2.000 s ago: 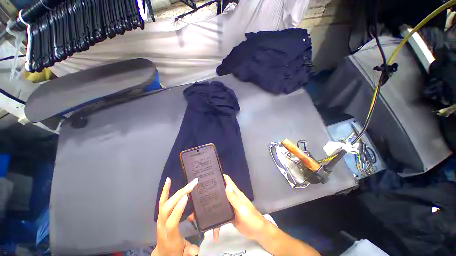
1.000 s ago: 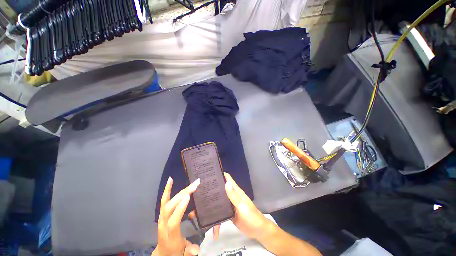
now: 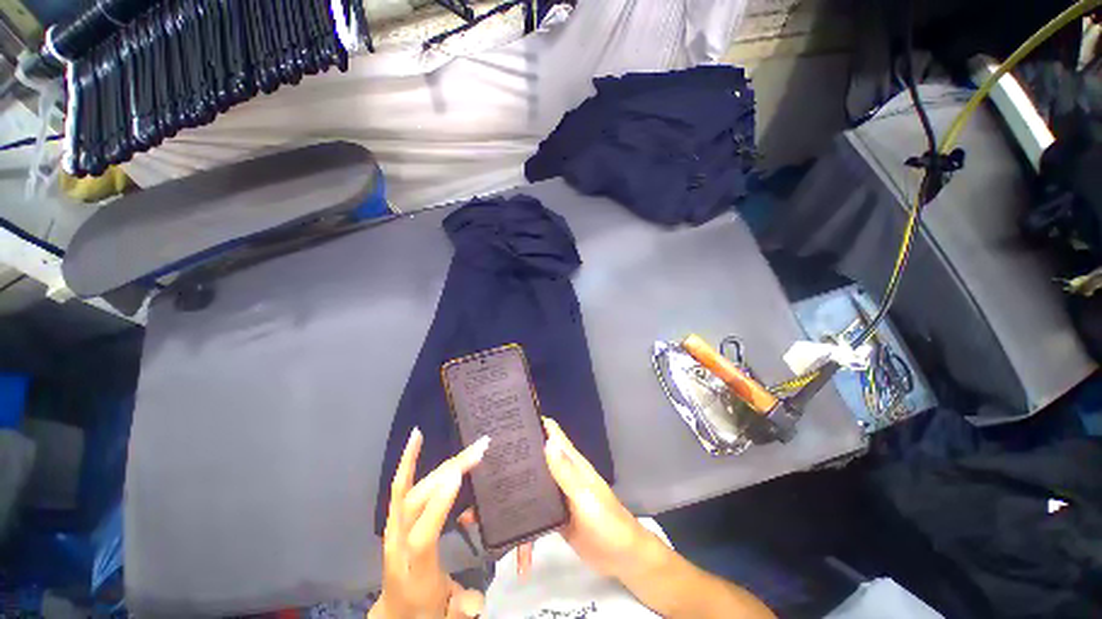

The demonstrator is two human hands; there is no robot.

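Observation:
A smartphone [image 3: 505, 447] with lines of text on its lit screen is in my right hand [image 3: 598, 514], which grips its lower right side. My left hand [image 3: 421, 544] is at the phone's left side, fingers apart, with one fingertip over the screen. A navy garment [image 3: 508, 308] lies under and beyond the phone, wide and smooth near me and bunched at its far end. The phone and hands hide part of its near end. A steam iron [image 3: 719, 393] with an orange-brown handle rests on the table to the right.
The grey padded ironing table [image 3: 254, 423] bears a crumpled navy heap [image 3: 665, 145] at its far right. A sleeve board [image 3: 230, 212] stands along the far left edge, below black hangers [image 3: 206, 79]. A pale blue tray [image 3: 864, 363] is right of the iron. The hose [image 3: 900, 260] rises at right.
The text on the phone screen looks different, and my left fingertip has shifted slightly over it. My right hand still holds the phone. The garment and iron have not moved.

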